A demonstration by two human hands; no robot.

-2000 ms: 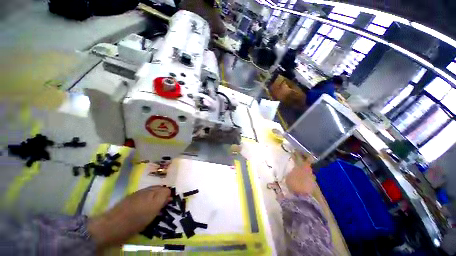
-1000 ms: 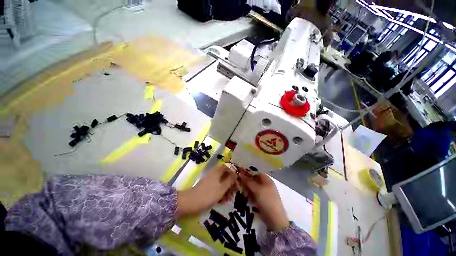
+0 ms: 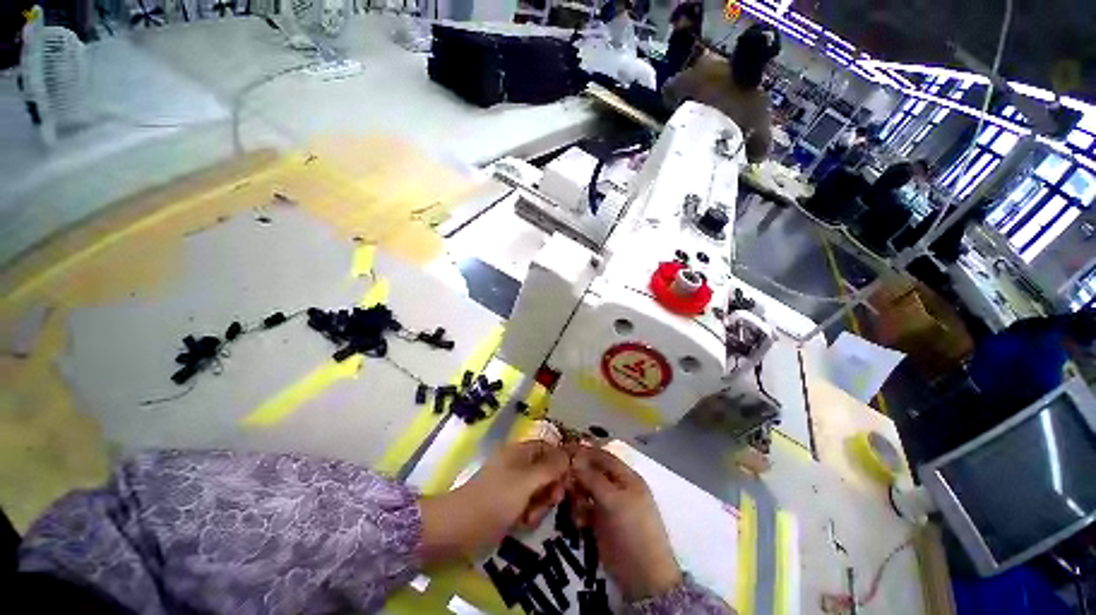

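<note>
My left hand (image 3: 511,487) and my right hand (image 3: 613,502) meet fingertip to fingertip just below the needle area of the white sewing machine (image 3: 625,360). The fingers are pinched together; what they hold is hidden or too small to tell. Loose black strips (image 3: 541,574) lie on the white sheet (image 3: 694,511) right under and below my hands. Sewn black pieces (image 3: 355,328), joined by thin thread, straggle across the table to the left. More of them (image 3: 463,396) lie close to the machine's left side.
A yellow tape roll (image 3: 877,457) and a framed grey panel (image 3: 1022,475) are at the right. Reddish thread (image 3: 841,598) lies at lower right. A black stack (image 3: 502,63) is on the far table (image 3: 385,102). A person (image 3: 736,90) is behind the machine, with a white fan (image 3: 54,78) at far left.
Since two seconds ago my right hand has come from the table's right side to the needle area. My left hand has left the loose strips and joined it. The view has swung left.
</note>
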